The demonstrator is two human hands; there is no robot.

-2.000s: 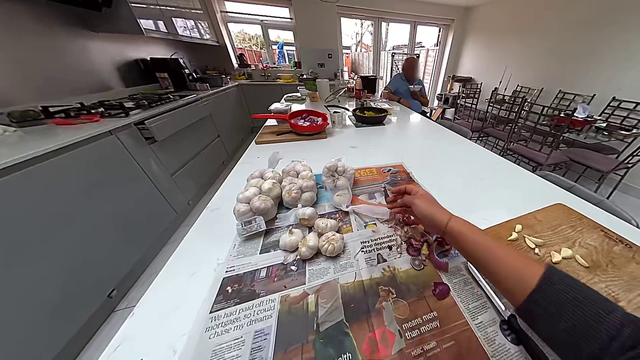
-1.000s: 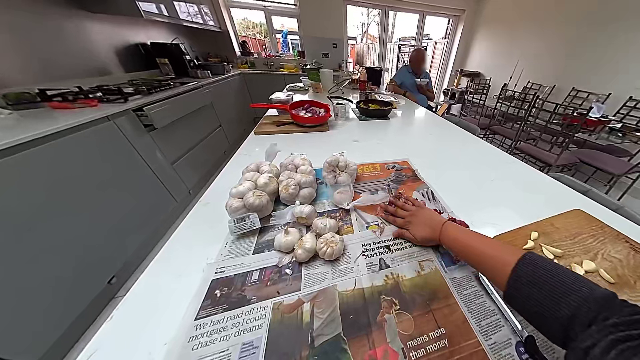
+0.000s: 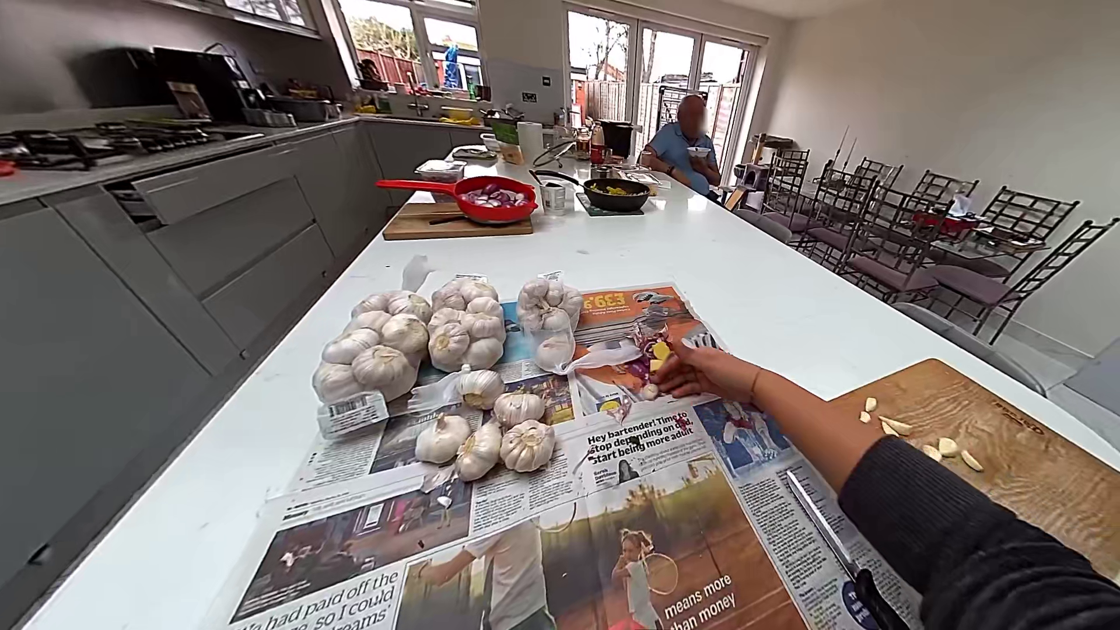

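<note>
My right hand [image 3: 700,372] reaches in from the right over the newspaper [image 3: 560,472], its fingertips against a small pile of purple onion skins [image 3: 646,354]. The fingers are bent; whether they pinch any skin is unclear. My left hand is out of view. Left of the pile lie netted bags of garlic bulbs [image 3: 381,350], with loose garlic bulbs [image 3: 528,445] in front of them. A knife [image 3: 822,525] with a black handle rests on the paper's right side. Peeled garlic cloves [image 3: 948,447] lie on a wooden cutting board [image 3: 997,429] at the right.
Farther along the white countertop [image 3: 612,254], a red frying pan [image 3: 494,199] of cut onions stands on a wooden board [image 3: 420,223]. A black frying pan [image 3: 617,194] with yellow food is beside it. A person [image 3: 678,153] sits at the far end, holding a bowl.
My right hand was flat over the onion skins a second ago; now it is turned on its side at their right edge, and the pile shows again.
</note>
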